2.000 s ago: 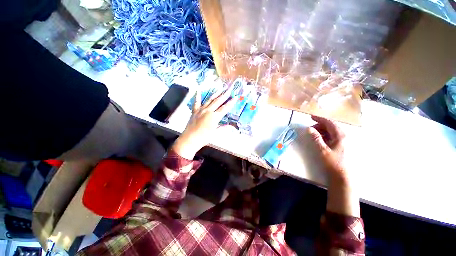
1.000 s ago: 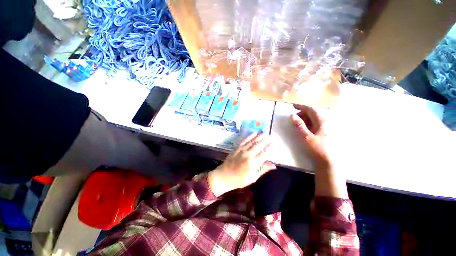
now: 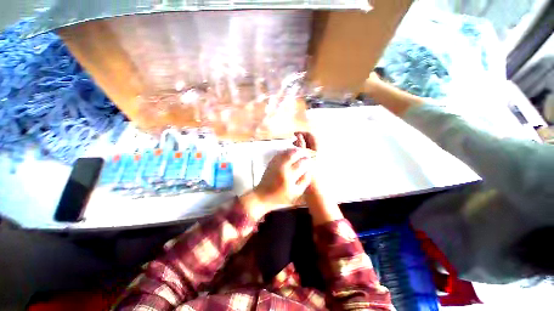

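My left hand (image 3: 283, 177) and my right hand (image 3: 308, 144) are together above the white tabletop, in front of the carton. The left hand overlaps the right, and the fingers are bent. Whether anything is between them cannot be told. To their left, several packed units (image 3: 157, 165) lie side by side in a row, blue cards with small orange-red marks and pale loops above. One blue-carded unit (image 3: 223, 175) lies at the row's right end, slightly apart. Glare hides their clear shells.
A large carton (image 3: 346, 51) with tangled clear plastic boxes (image 3: 225, 91) stands behind. A phone (image 3: 79, 189) lies left of the row, loose blue cables (image 3: 51, 91) far left. Another person's arm (image 3: 449, 130) reaches in at right, near bagged cables (image 3: 416, 67). A blue crate (image 3: 398, 267) is below.
The view has swung right. My left hand has left the blue-carded unit beside the row and moved over to my right hand. Another person's arm now shows at right.
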